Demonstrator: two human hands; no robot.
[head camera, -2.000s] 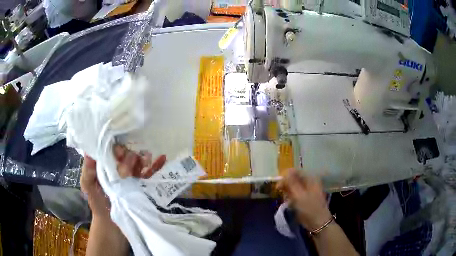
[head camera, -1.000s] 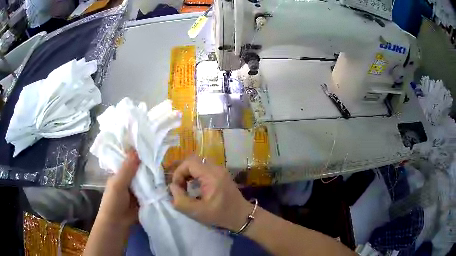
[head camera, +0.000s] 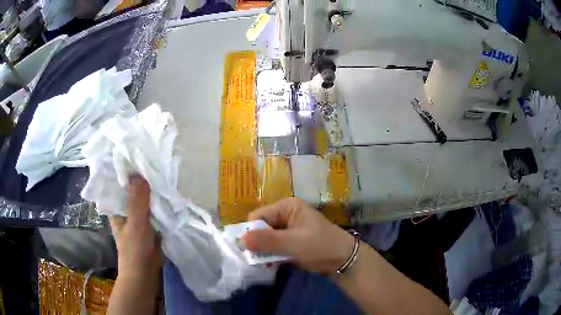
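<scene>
A bundle of white cut pieces (head camera: 178, 215) hangs over the table's front edge and the lap, its fanned end up at the left. My left hand (head camera: 136, 215) grips it around the upper middle, thumb on top. My right hand (head camera: 295, 237) pinches a small white printed tag (head camera: 257, 242) at the bundle's lower right part. Whether these fingers also hold cloth is hidden. A second fanned white bundle (head camera: 61, 126) lies on the dark side surface (head camera: 46, 77), partly overlapped by the held one.
The sewing machine (head camera: 393, 37) stands behind at the right, its needle area lit. Dark thread snips (head camera: 429, 121) lie on its bed. Yellow-orange tape (head camera: 238, 135) is stuck on the pale tabletop (head camera: 190, 80). A ruffled white heap (head camera: 546, 141) is at the far right.
The tag, first hanging by the bundle and then out of sight, is now in my right hand. The held bundle has shifted left beside the other bundle, and my right hand has moved right and slightly down.
</scene>
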